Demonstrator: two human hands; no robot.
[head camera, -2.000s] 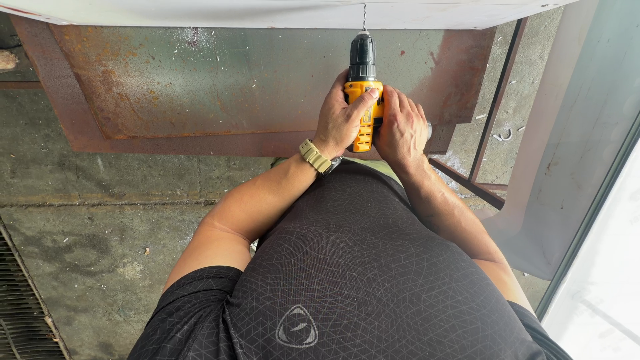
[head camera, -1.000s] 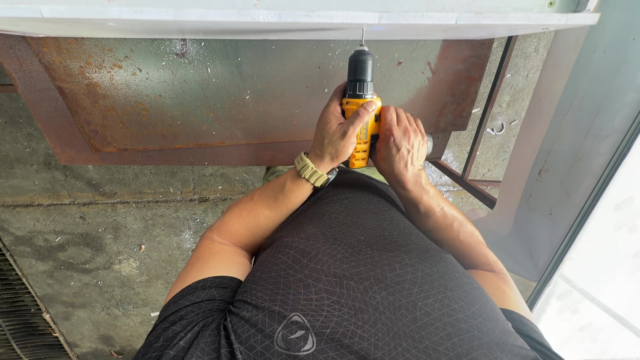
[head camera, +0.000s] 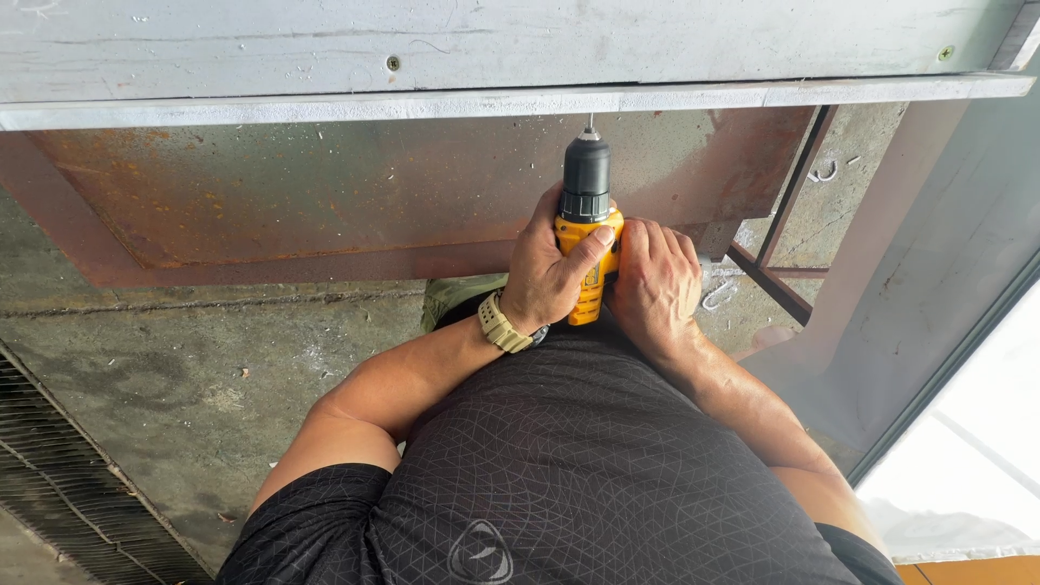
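A yellow and black cordless drill (head camera: 587, 175) points away from my body, up the view. Its thin bit (head camera: 591, 121) meets the near edge of a white-grey panel (head camera: 455, 103); the bit's tip is hidden. My left hand (head camera: 546, 264), with a tan watch on its wrist, wraps the drill's body, thumb on top. Against the drill's right side is my right hand (head camera: 660, 280), its fingers curled around the part that I take for the handle, mostly hidden under them. Two screw heads (head camera: 393, 62) sit in the panel's upper face.
Below the panel lies a rusty metal sheet (head camera: 309, 203) over a concrete floor (head camera: 203, 382) with scattered shavings. A floor grate (head camera: 65, 479) runs along the lower left. On the right are a dark metal frame (head camera: 768, 280) and a large grey sheet (head camera: 910, 268).
The bit showed at greater length two seconds ago; now only a short part shows between chuck and panel edge. Both hands keep their hold. The view has shifted, showing more of the panel's top.
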